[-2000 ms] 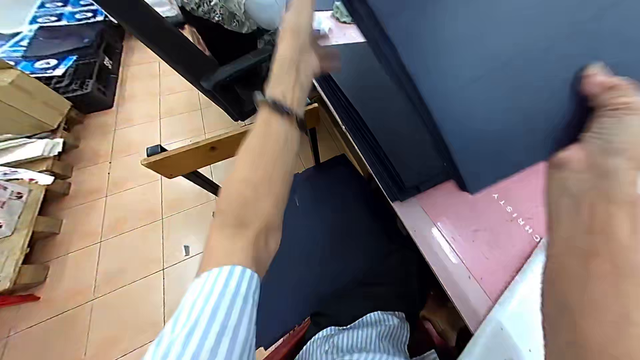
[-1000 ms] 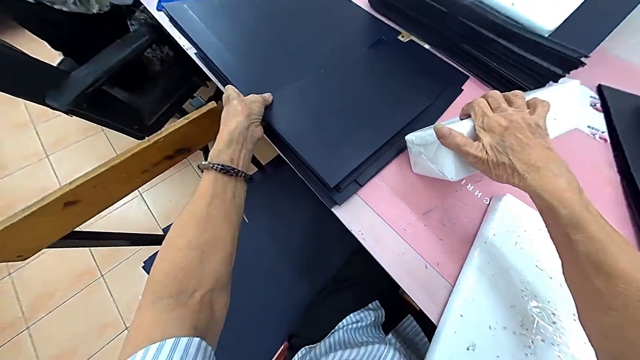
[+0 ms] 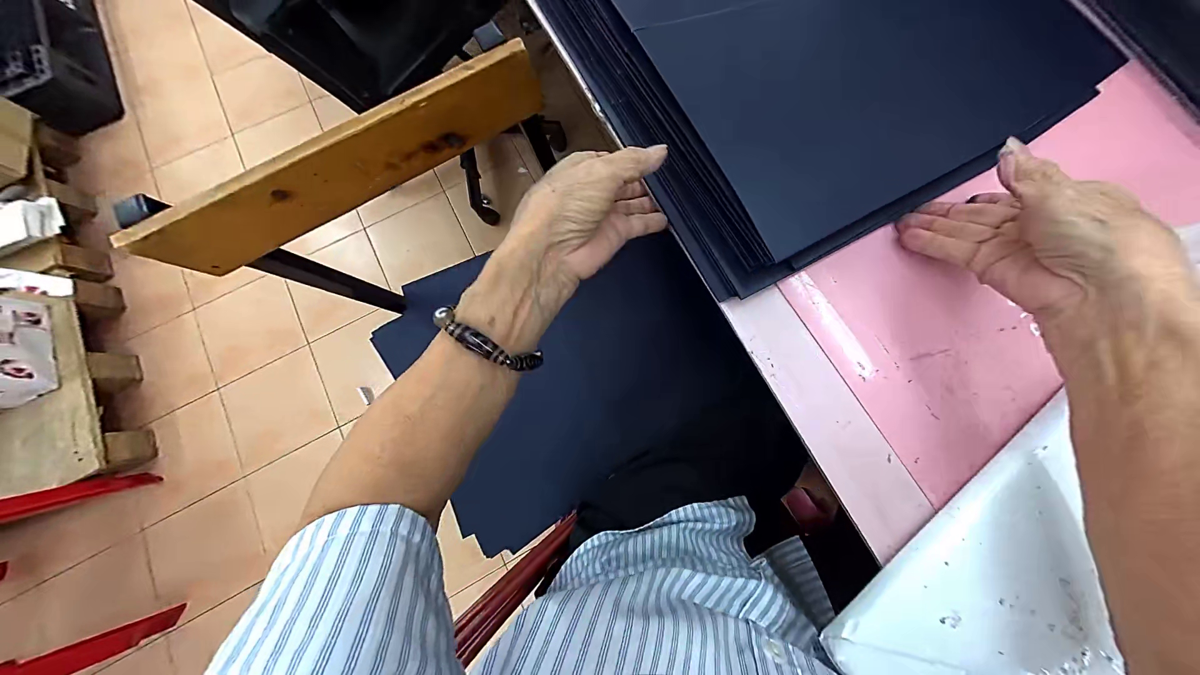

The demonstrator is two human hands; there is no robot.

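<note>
A stack of dark navy sheets [image 3: 844, 122], its edges uneven, lies on the pink-topped table [image 3: 900, 375] at the upper right. At the stack's left side is my left hand [image 3: 600, 206], with a beaded bracelet on the wrist, its fingers apart and by the table edge. My right hand [image 3: 1041, 225] stands at the stack's near edge, palm turned toward it, thumb raised and fingers apart. Neither hand grasps anything; whether the fingertips touch the sheets is hard to tell. More navy sheets [image 3: 600, 366] lie lower down, beside the table and over my lap.
A wooden board on a metal frame [image 3: 347, 169] stands left of the table, near a black chair [image 3: 375, 37]. Wooden pallets [image 3: 56, 394] and a black crate [image 3: 56, 66] are at far left. A white wrapped block [image 3: 994, 562] covers the near right of the table.
The white wrapped item under my right hand one second ago is no longer in it. That hand is now at the stack's near edge. The view has shifted.
</note>
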